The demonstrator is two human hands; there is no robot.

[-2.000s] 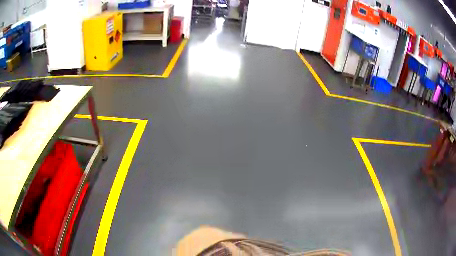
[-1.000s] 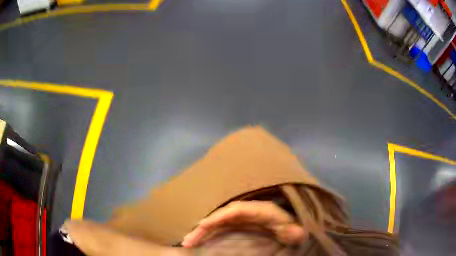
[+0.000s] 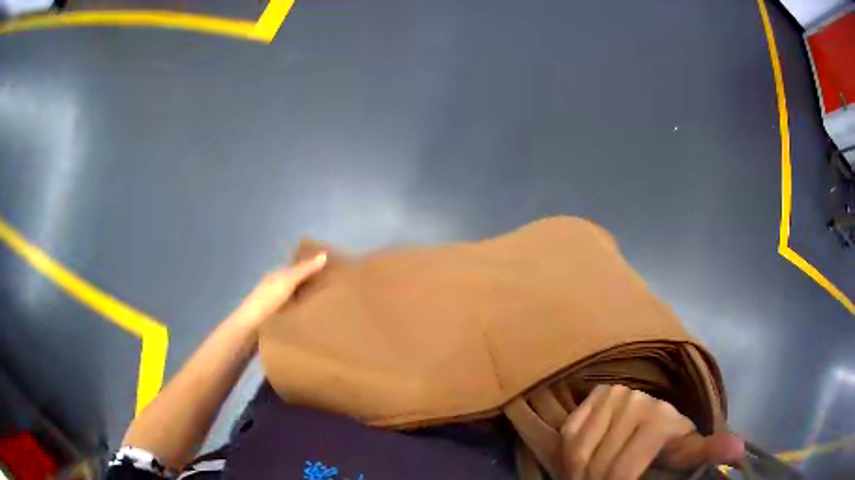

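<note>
A brown tote bag (image 3: 431,319), made of several layers folded over together, lies across the front of my body at the bottom middle. Its open layered edge faces right, with brown straps (image 3: 536,424) hanging there. My left hand (image 3: 289,281) holds the bag's upper left corner, thumb on top, fingers partly hidden behind it. My right hand (image 3: 630,436) is closed around the straps at the lower right, partly cut off by the bottom edge.
Grey floor (image 3: 422,122) with yellow lane lines (image 3: 70,281) lies ahead and to both sides. A red panel (image 3: 837,61) and metal legs stand at the upper right. A red item (image 3: 26,457) shows at the lower left edge.
The view has tilted down and turned. The bag has come higher and spreads wider across the view. My left hand has moved out to the bag's left corner.
</note>
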